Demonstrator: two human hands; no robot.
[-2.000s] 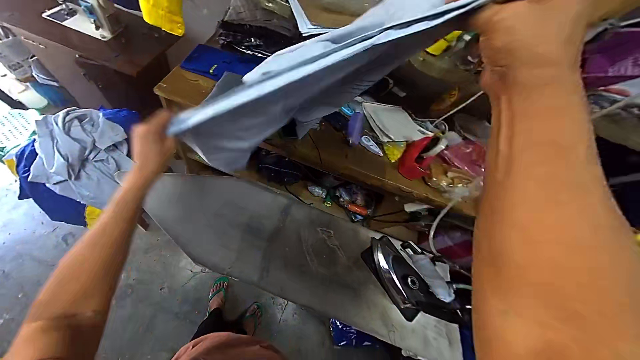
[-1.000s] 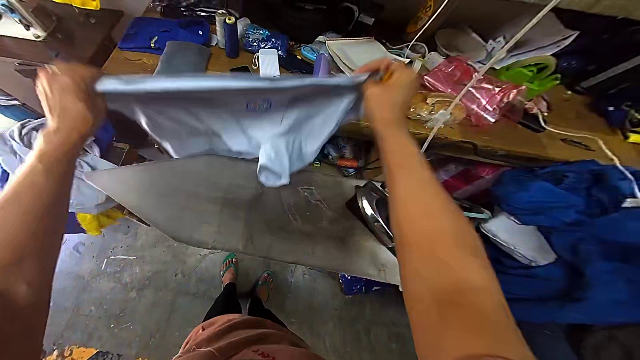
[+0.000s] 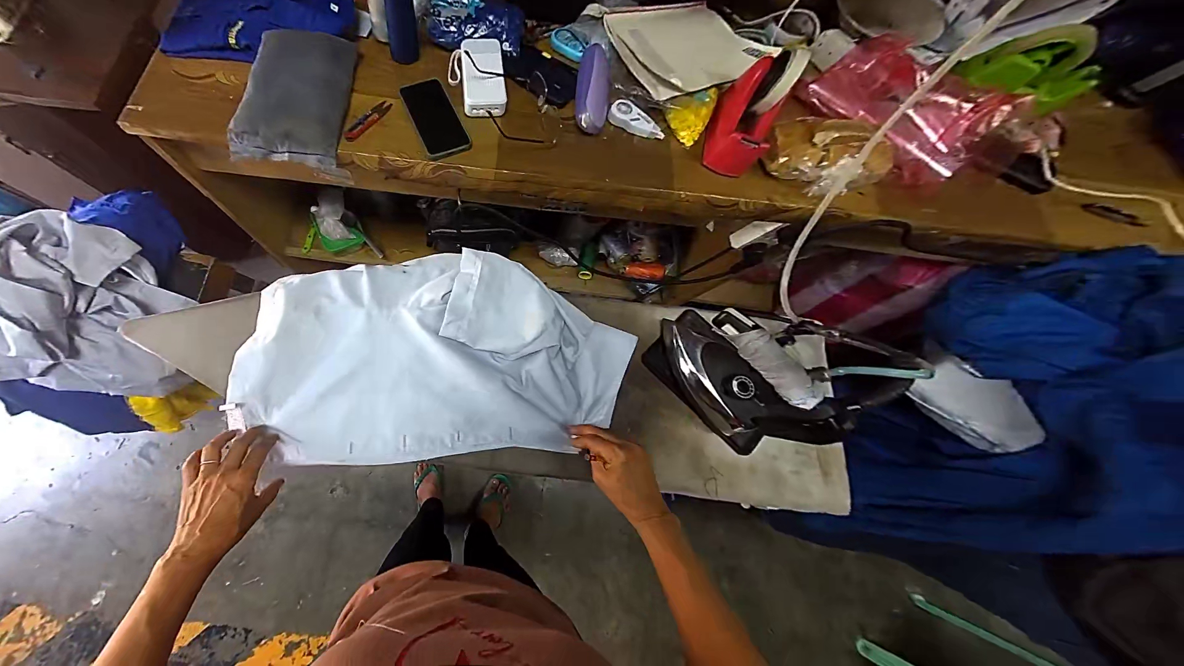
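Note:
A light blue shirt (image 3: 398, 361) lies spread over the ironing board (image 3: 199, 338), its buttonhole edge along the near side and a cuffed sleeve folded on top. My left hand (image 3: 222, 490) rests with fingers apart at the shirt's near left corner, beside a small white label. At the near right edge, my right hand (image 3: 622, 467) pinches the cloth between thumb and fingers. To the right of the shirt, a black and silver electric iron (image 3: 740, 379) with a cloth-wrapped handle sits on the board.
Behind the board, a wooden table (image 3: 518, 166) holds a phone (image 3: 435, 118), thread snips (image 3: 368, 120), a red tape dispenser (image 3: 747, 116) and folded grey cloth (image 3: 294, 92). Crumpled grey garments (image 3: 74, 296) lie left, blue fabric (image 3: 1073, 370) right. A white cord (image 3: 856, 162) crosses above the iron.
The shirt, held up and stretched between both hands before, now lies on the board. Both hands have come down to its near edge, and my left fingers have opened.

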